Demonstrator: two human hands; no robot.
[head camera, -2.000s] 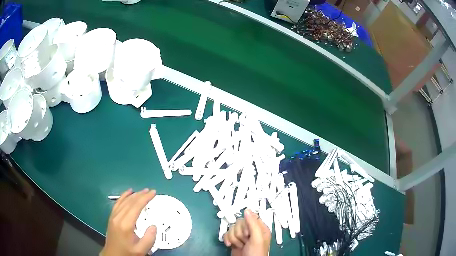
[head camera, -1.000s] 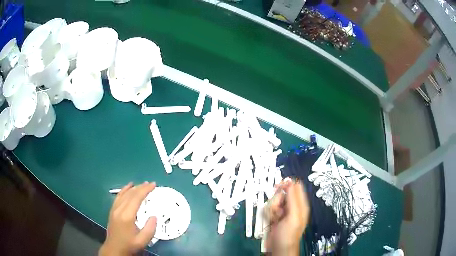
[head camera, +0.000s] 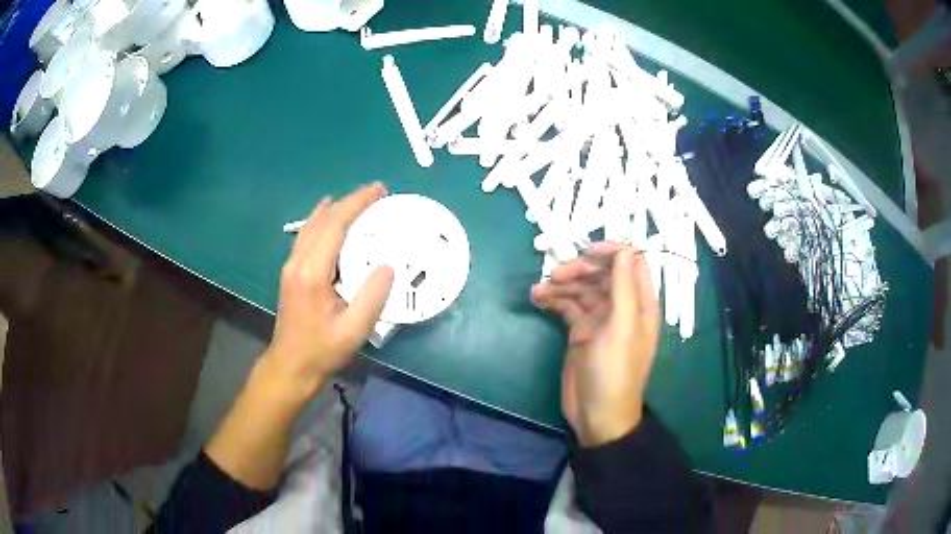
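Observation:
A round white housing (head camera: 433, 245) lies near the bench's front edge, its slotted flat face up. My left hand (head camera: 323, 282) grips its left side, with the thumb on the face. A short white stick end (head camera: 295, 226) shows left of my fingers. My right hand (head camera: 605, 313) is raised at the lower edge of the heap of white antenna sticks (head camera: 584, 136). Its fingers are slightly bent and apart. A thin dark line shows near its fingertips; whether the hand holds it I cannot tell.
White housings (head camera: 89, 94) are piled at the far left. Right of the sticks lie a bundle of black cords (head camera: 746, 229) and white pieces with thin dark leads (head camera: 824, 240). A white unit (head camera: 898, 443) lies at the right bench edge. A pale rail (head camera: 720, 73) borders the green belt.
The view has tilted down, showing my lap and forearms. My right hand has moved from the black cords back to the lower side of the stick heap. My left hand still holds the housing.

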